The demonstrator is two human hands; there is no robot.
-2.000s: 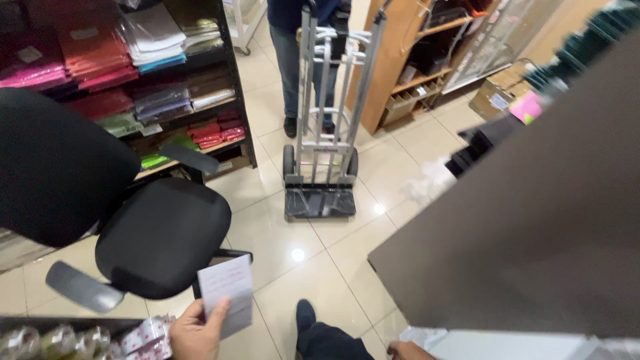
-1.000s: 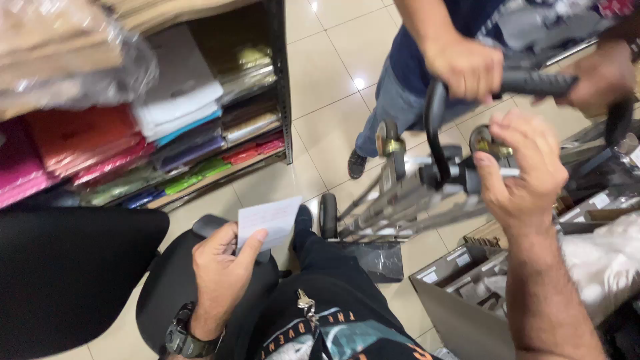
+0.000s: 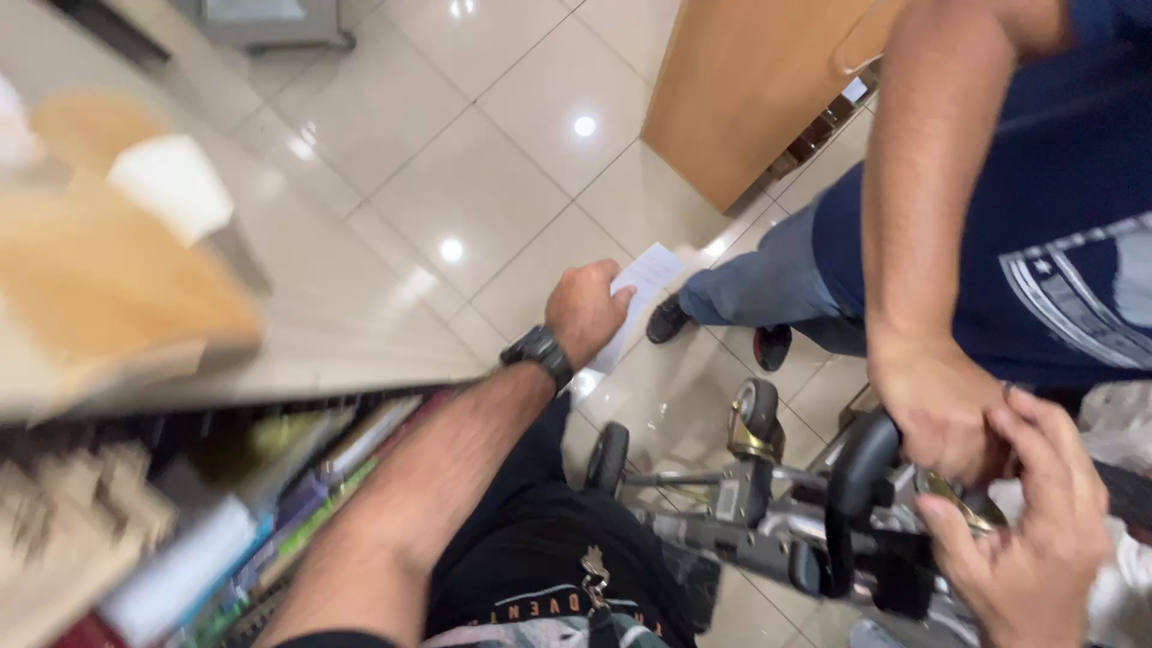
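Note:
A white slip of paper (image 3: 650, 270) with faint writing is pinched in my left hand (image 3: 589, 308), which reaches out over the floor and wears a black watch on its wrist. At the lower right my right hand (image 3: 1026, 513) is raised beside the black handle (image 3: 850, 486) of a metal hand truck (image 3: 711, 522), fingers apart. It overlaps another person's hand (image 3: 945, 414) on the handle; whether the two touch I cannot tell. The truck lies tilted by my legs, a wheel (image 3: 609, 457) near my thigh.
The other person (image 3: 1035, 180) stands close on the right, black shoes (image 3: 668, 319) on the tiled floor (image 3: 504, 180). A wooden cabinet (image 3: 720, 99) is at the upper right. Shelves with colourful packs (image 3: 207, 558) and a blurred counter top (image 3: 342, 333) line the left.
The view has swung strongly. My left hand with the paper has moved forward, away from my body. The other person is nearer, and my right hand stays by the hand truck's handle.

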